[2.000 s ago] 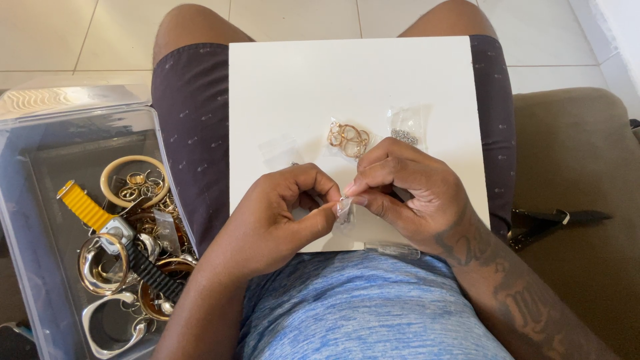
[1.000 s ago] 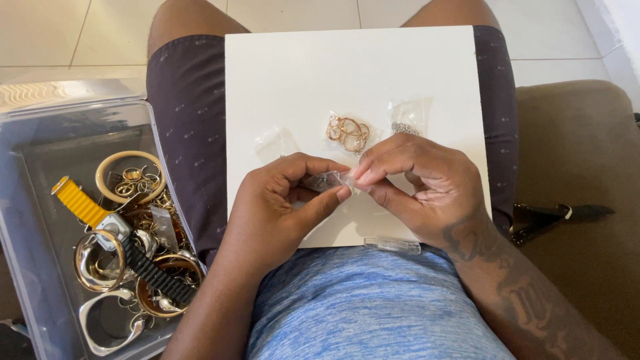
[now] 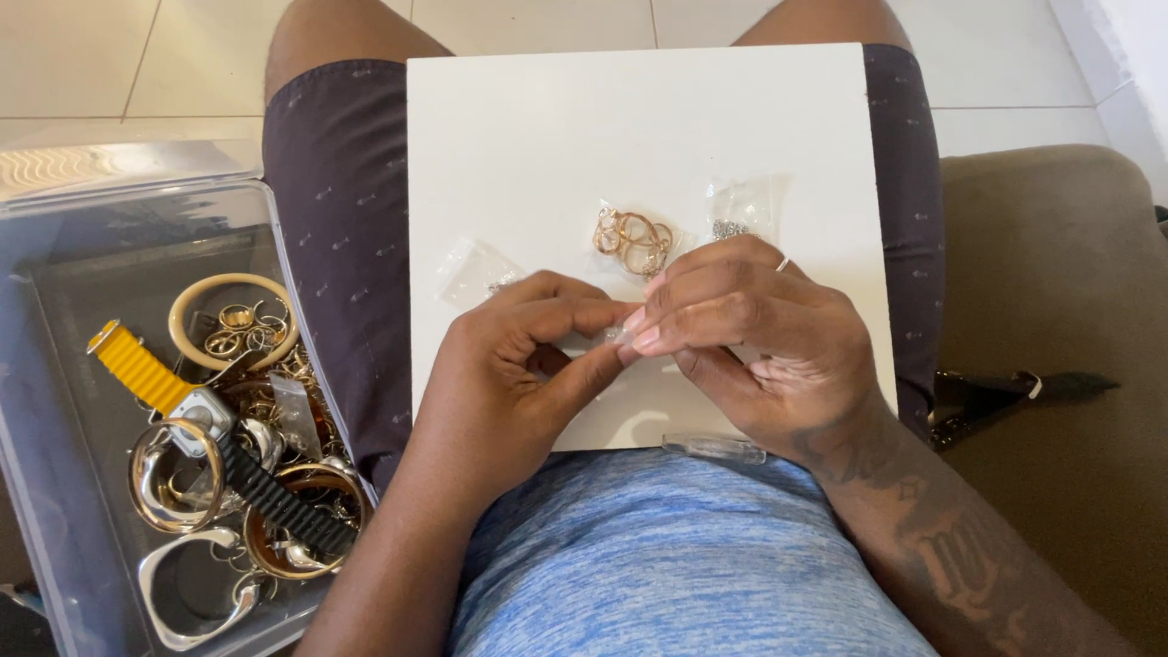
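Observation:
My left hand (image 3: 529, 365) and my right hand (image 3: 766, 338) meet over the lower middle of a white board (image 3: 630, 119) on my lap. Between their fingertips they pinch a small clear plastic bag (image 3: 618, 335); its contents are hidden. Just beyond the hands lies a bag of gold-coloured rings or hoops (image 3: 634, 239). A clear bag with a silver-coloured chain (image 3: 741, 214) is behind my right hand, which partly covers it. Another clear bag (image 3: 474, 272) lies beyond my left hand. A clear plastic piece (image 3: 714, 447) rests at the board's near edge, against the blue shirt.
At the left stands a clear plastic box (image 3: 73, 511) holding bangles, rings, a cream bangle (image 3: 179, 315), a silver cuff (image 3: 151, 584) and a smartwatch (image 3: 203, 418) with yellow and black straps. A black strap-like item (image 3: 995, 392) lies on the brown cushion (image 3: 1049, 274) at the right.
The small bag stays between my fingertips, now more covered by the fingers than a second ago. My right hand's fingers have closed over it. The bags on the board lie as before.

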